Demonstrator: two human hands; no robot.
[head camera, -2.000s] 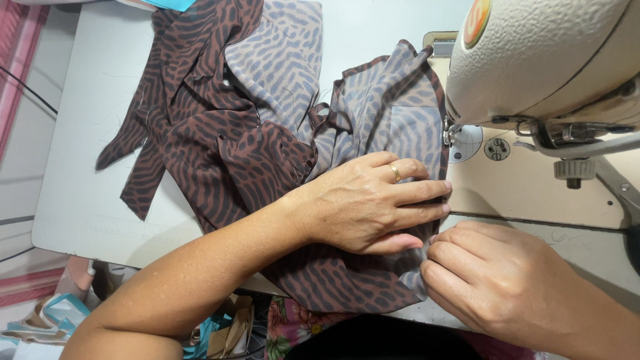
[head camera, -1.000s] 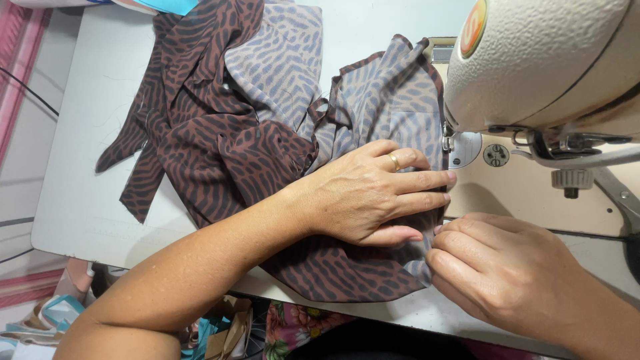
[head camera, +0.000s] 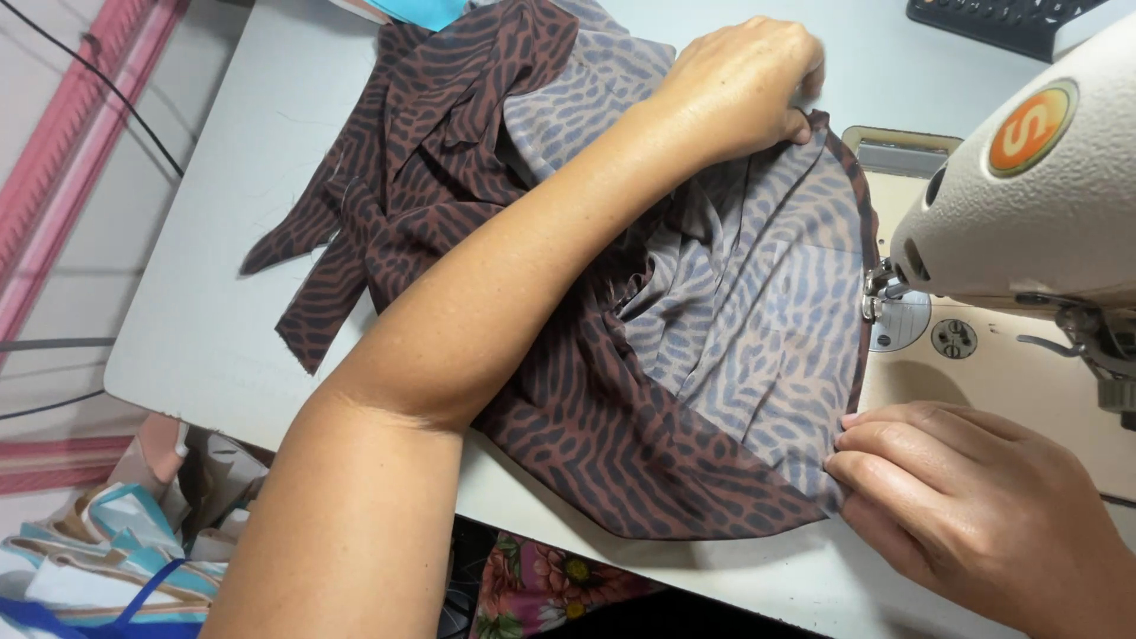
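A brown garment with a dark wavy print (head camera: 621, 461) lies bunched on the sewing table, its paler wrong side facing up near the machine. Its narrow dark edge runs under the presser foot (head camera: 874, 293) of the sewing machine (head camera: 1021, 195). My left hand (head camera: 745, 80) pinches the garment's far edge, beyond the presser foot; its fingertips are partly hidden. On the near side, my right hand (head camera: 958, 479) holds the same edge between thumb and fingers.
The white tabletop (head camera: 213, 293) carries the cloth. A black keypad-like device (head camera: 985, 22) lies at the top right, and turquoise material (head camera: 426, 11) at the top. Cloth scraps (head camera: 124, 550) are heaped below the table at lower left; black cables hang by the wall.
My left hand has moved from flat on the cloth beside the presser foot up to the garment's far edge. My right hand stays at the near edge.
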